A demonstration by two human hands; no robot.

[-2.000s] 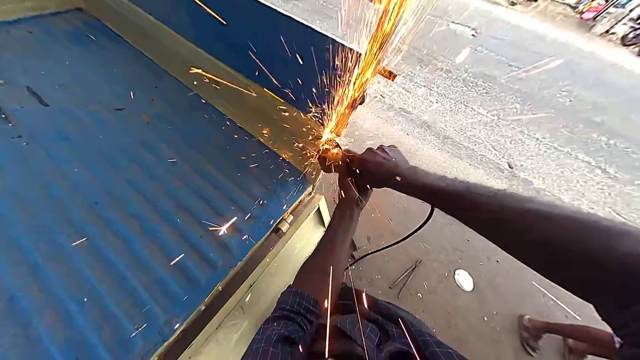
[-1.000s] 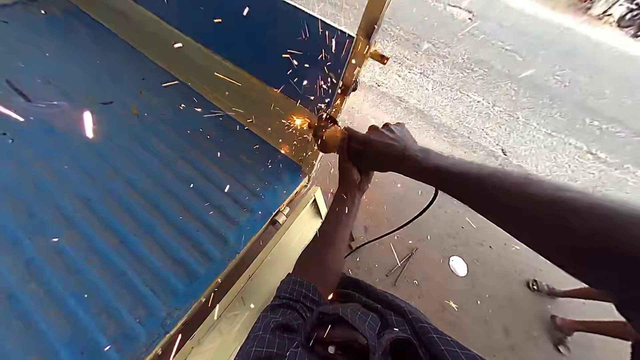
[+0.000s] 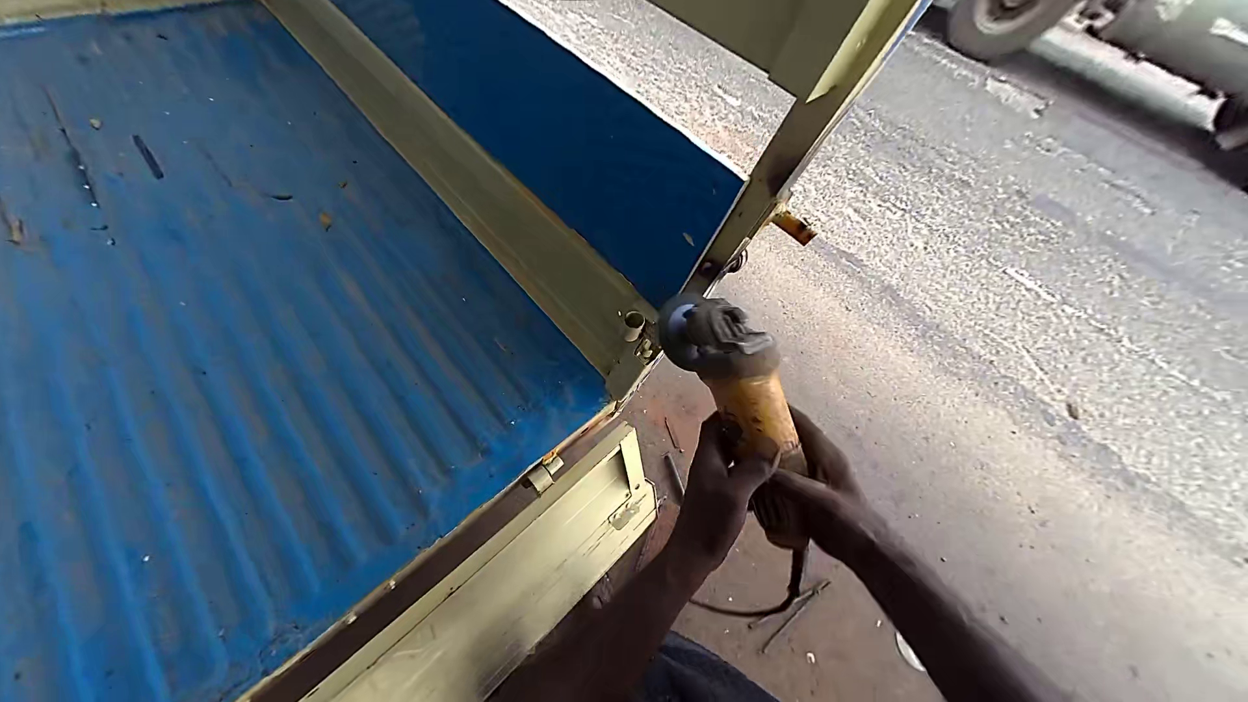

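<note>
My left hand (image 3: 726, 478) and my right hand (image 3: 819, 483) both grip the yellow body of an angle grinder (image 3: 756, 400). Its dark head and round disc (image 3: 680, 327) point up and to the left, close to the corner of a blue truck bed (image 3: 292, 341). At that corner a short metal tube end (image 3: 634, 325) stands beside the cream metal post. The grinder's cord (image 3: 797, 575) hangs from its rear end. No sparks show. Whether the disc touches the metal or turns, I cannot tell.
A cream tailgate panel (image 3: 507, 575) hangs below the bed's edge. A rusty metal bracket (image 3: 795, 227) juts out from the cream frame at the upper right. Thin metal rods (image 3: 795, 614) and a white round thing (image 3: 909, 651) lie on the ground. A vehicle wheel (image 3: 1009, 24) is on the road.
The sparks seen in both earlier frames are gone. The grinder, held in both hands, has come away from the corner and now shows its full body. A vehicle has come into view at the top right.
</note>
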